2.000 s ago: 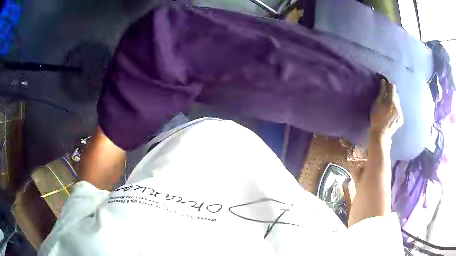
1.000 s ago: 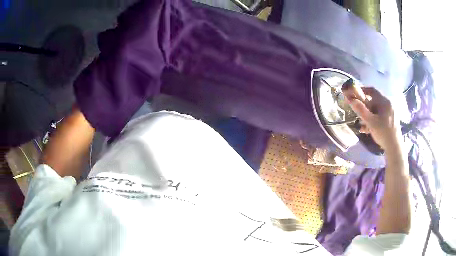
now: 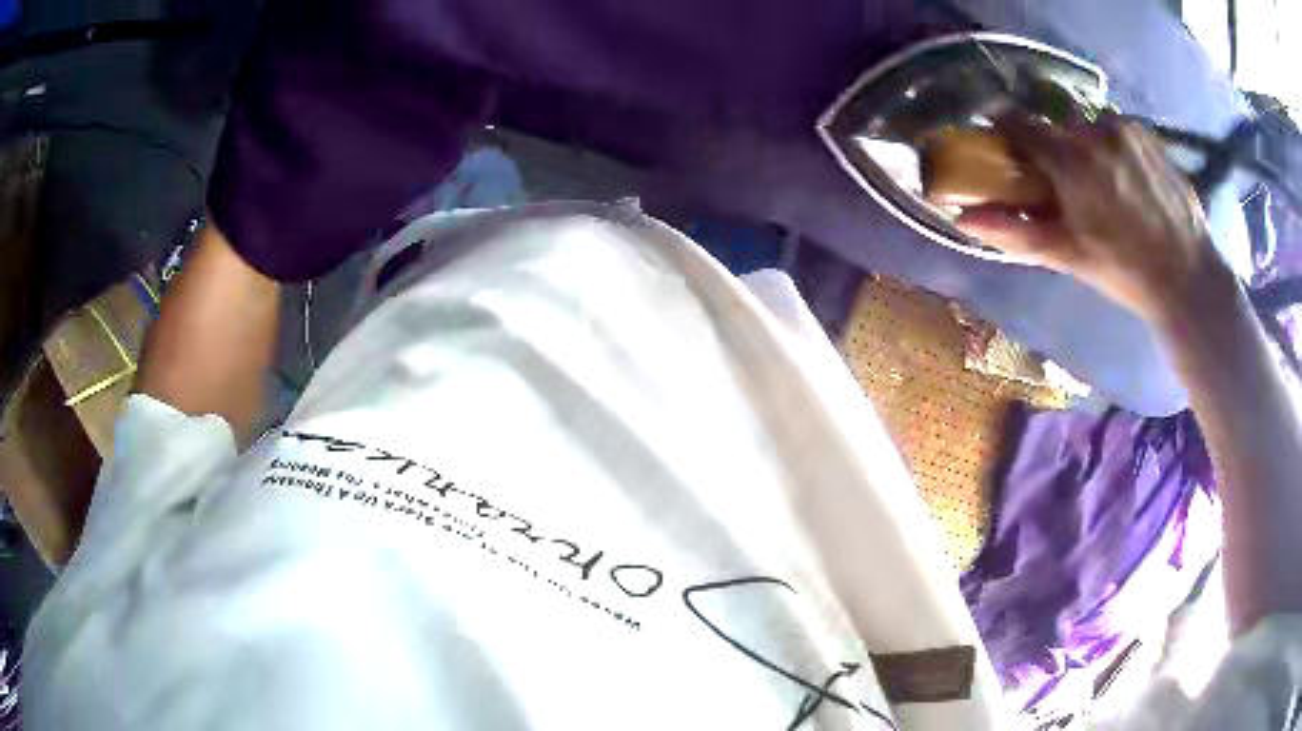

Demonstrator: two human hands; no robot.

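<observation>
The dark purple garment [image 3: 628,64] lies along the padded board [image 3: 1142,336] at the top of the view, its left part bunched and hanging over my left forearm. My left hand is hidden under this cloth; only the forearm shows below it. The silver steam iron [image 3: 900,107] with a pale rim rests at the garment's right part, its pointed end to the left. My right hand [image 3: 1092,207] is closed around its orange-brown handle [image 3: 985,167]. The hand is slightly blurred.
A tan perforated iron rest [image 3: 914,414] lies below the board, with a beige folded bundle [image 3: 1007,354] at its upper edge. Crumpled brighter purple cloth [image 3: 1092,500] hangs at lower right. A dark hose runs right of the iron. A cardboard box [image 3: 93,357] stands at left.
My right hand let go of the garment's right end and took hold of the iron, which was on the rest and is now up at the garment. My left forearm stays under the bunched cloth.
</observation>
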